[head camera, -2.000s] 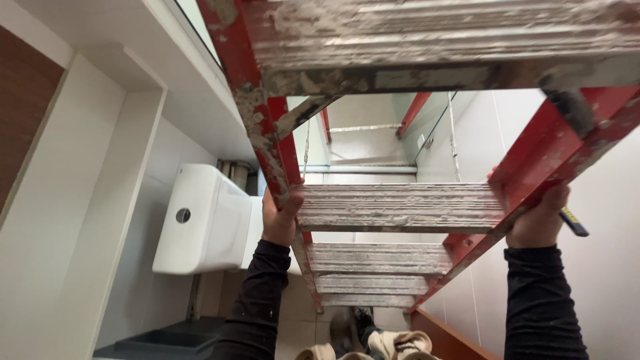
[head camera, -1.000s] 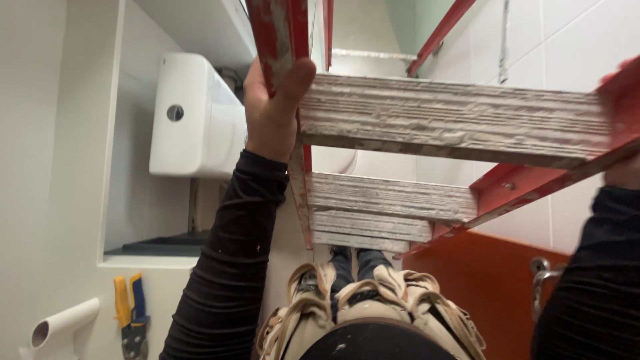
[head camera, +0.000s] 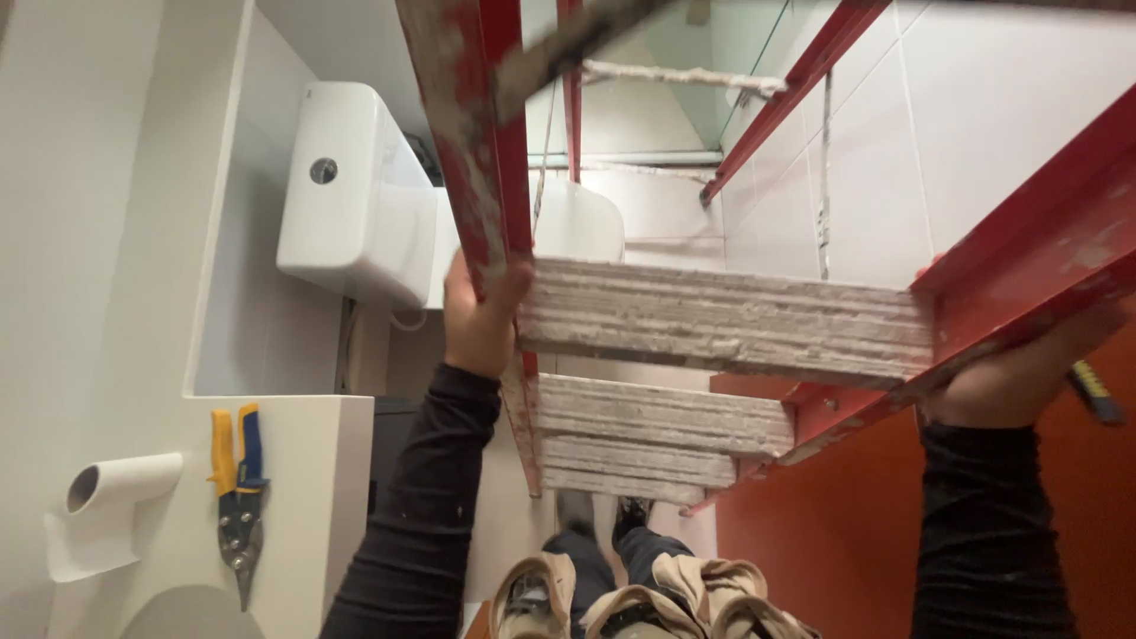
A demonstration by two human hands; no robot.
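A red stepladder (head camera: 728,324) with whitish, splattered treads stands open in front of me. My left hand (head camera: 486,311) is wrapped around its left side rail, beside a tread. On the other side my right hand (head camera: 1021,377) grips the right rail from outside; its fingers are partly hidden behind the rail. A dark tool with yellow marks (head camera: 1096,392) projects beyond my right hand, and whether that hand holds it too I cannot tell. Below me a tan tool pouch (head camera: 657,608) hangs at my waist, above my shoes on the floor.
A white toilet cistern (head camera: 333,186) and toilet bowl (head camera: 581,217) are behind the ladder at left. Aviation snips (head camera: 238,501) with yellow and blue handles and a paper roll (head camera: 129,479) lie on the white ledge (head camera: 297,426). An orange-red panel (head camera: 816,515) stands at lower right, below the tiled wall.
Both hands stay at the ladder's side rails. The view has swung, and the snips and paper roll, out of view in the earliest frame, now show at lower left.
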